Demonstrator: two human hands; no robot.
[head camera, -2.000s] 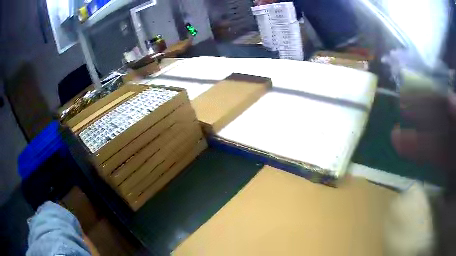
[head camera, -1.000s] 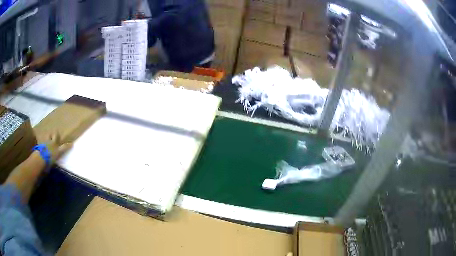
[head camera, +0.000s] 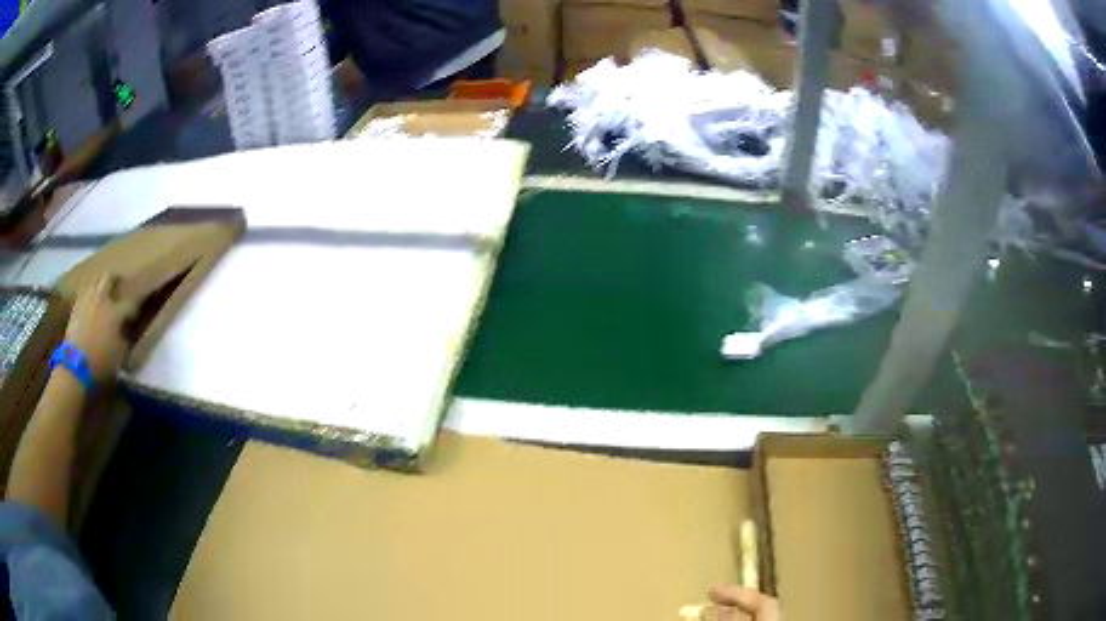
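Observation:
A brown cardboard tray (head camera: 140, 257) lies tilted on the white board (head camera: 352, 309) at the left, with a dark gap showing along its right side. My left hand (head camera: 100, 325), with a blue wristband, grips its near end. My right hand (head camera: 740, 600) is cut off by the bottom edge; only fingertips show, with cream pieces around them, and whether it holds anything cannot be told. It is beside a component tray (head camera: 834, 522) with a row of small blocks along its right side. A tan cardboard sheet (head camera: 485, 534) lies in front of me.
A stack of filled trays (head camera: 27, 334) stands at the far left. A bagged white cord (head camera: 813, 313) lies on the green belt (head camera: 594, 303). A grey post (head camera: 940, 255) rises at the right, beside green board edges (head camera: 1001, 510). A person (head camera: 418, 36) is behind the bench.
The view has turned right and down since the first frame. My left hand has closed on the tray's near end, and the tray has tipped up. Right fingertips now show at the bottom.

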